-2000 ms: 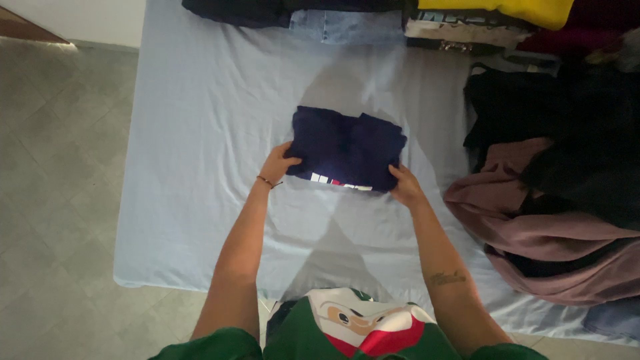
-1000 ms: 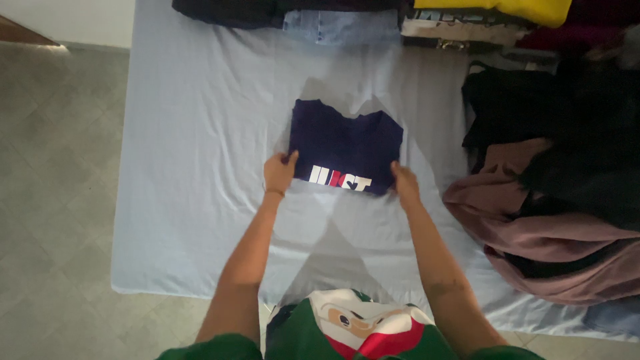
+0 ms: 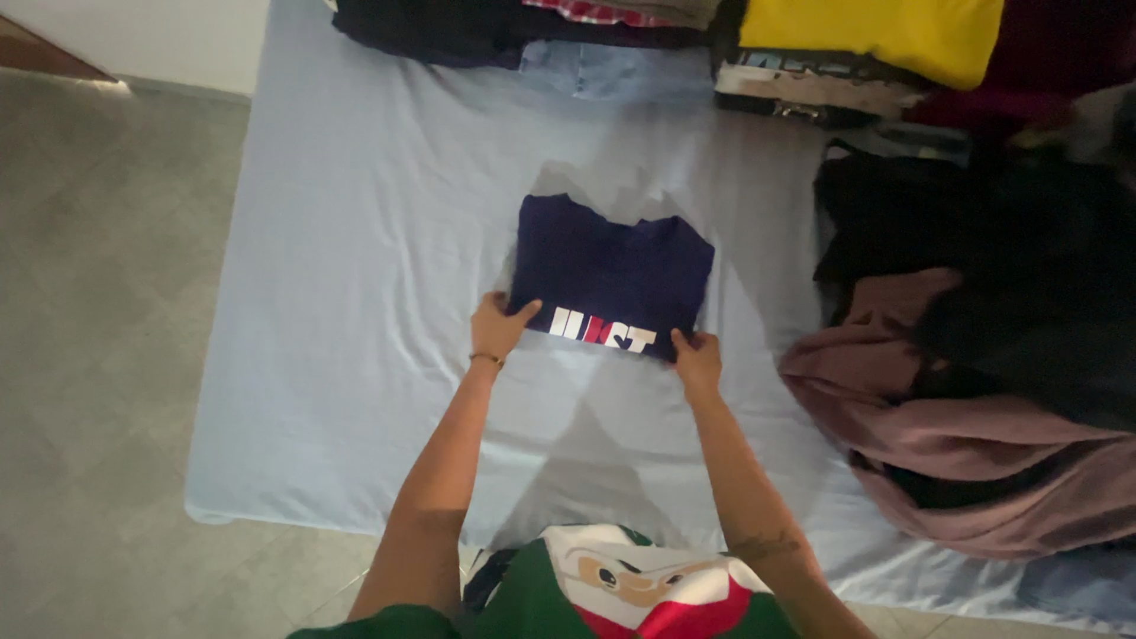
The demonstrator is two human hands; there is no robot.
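Observation:
A folded navy blue T-shirt (image 3: 612,266) with white and red printed lettering near its lower edge lies over the middle of a bed with a light blue sheet (image 3: 337,355). My left hand (image 3: 503,327) grips the shirt's lower left corner, thumb on top and fingers hidden at the side. At the lower right corner, my right hand (image 3: 697,357) pinches the fabric between thumb and fingers. The neckline points away from me.
Dark folded clothes (image 3: 426,31) and folded light blue denim (image 3: 612,71) lie along the far side. Right of them is a stack topped by a yellow garment (image 3: 870,31). Loose black clothes (image 3: 1003,240) and a dusty pink garment (image 3: 976,435) are heaped at the right.
The navy shirt's printed front has come into fuller view, more of its lettering showing than two seconds ago. Both hands still hold its near corners.

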